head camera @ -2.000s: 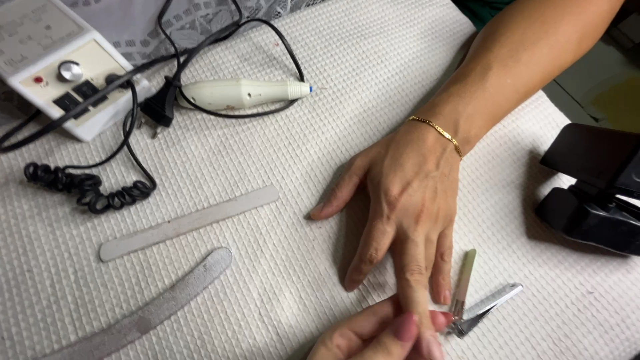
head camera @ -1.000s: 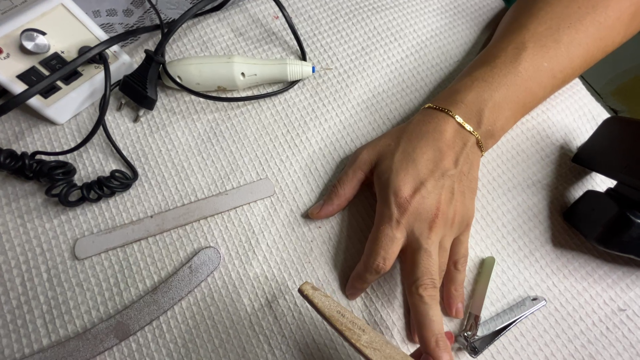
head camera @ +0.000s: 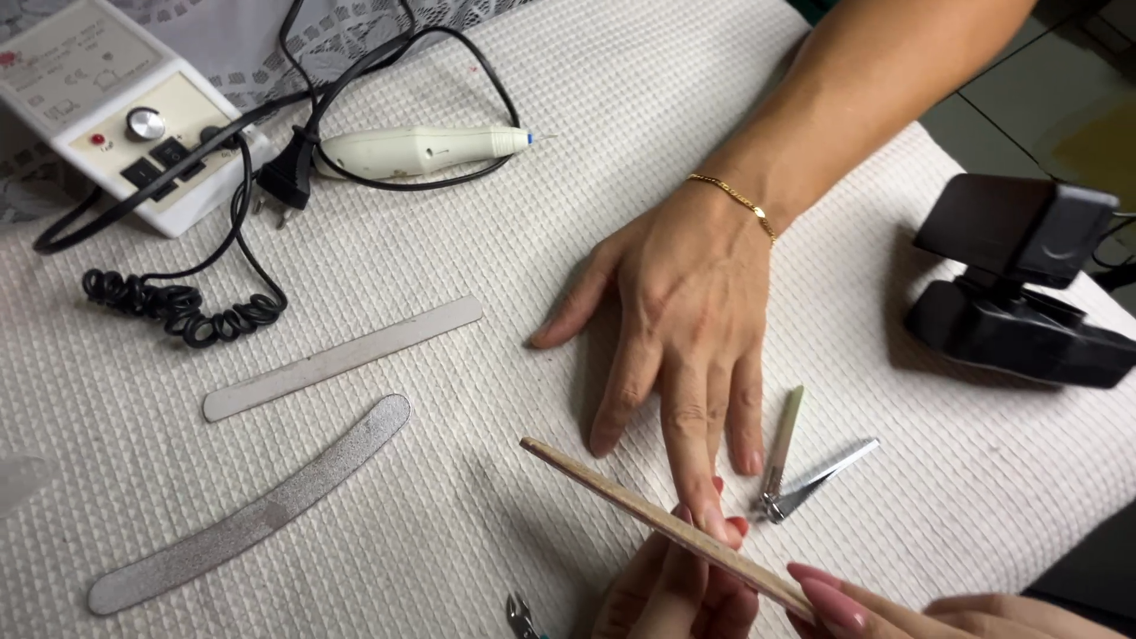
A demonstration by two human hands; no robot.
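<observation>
At the bottom centre my left hand (head camera: 674,586) grips the middle fingertip of another person's hand (head camera: 701,302), which lies palm down and wears a gold chain bracelet (head camera: 732,193). My right hand (head camera: 896,612), at the lower right, pinches the near end of a tan nail file (head camera: 657,515). The file slants over my left hand and crosses at the held fingertip; whether it touches the nail I cannot tell. Beside that person's little finger lie opened nail clippers (head camera: 799,488) with a pale green-tipped part (head camera: 785,435).
Two grey nail files, one straight (head camera: 346,357) and one curved (head camera: 257,519), lie at left. Cuticle nippers (head camera: 521,617) show at the bottom edge. Behind are a nail drill handpiece (head camera: 426,151), its control box (head camera: 151,124) and black cords. A black device (head camera: 1012,284) stands at right.
The tan file, seen lower in the frame a second ago, now lies across the held fingertip. My right hand has come into view. The other person's hand stays flat on the cloth.
</observation>
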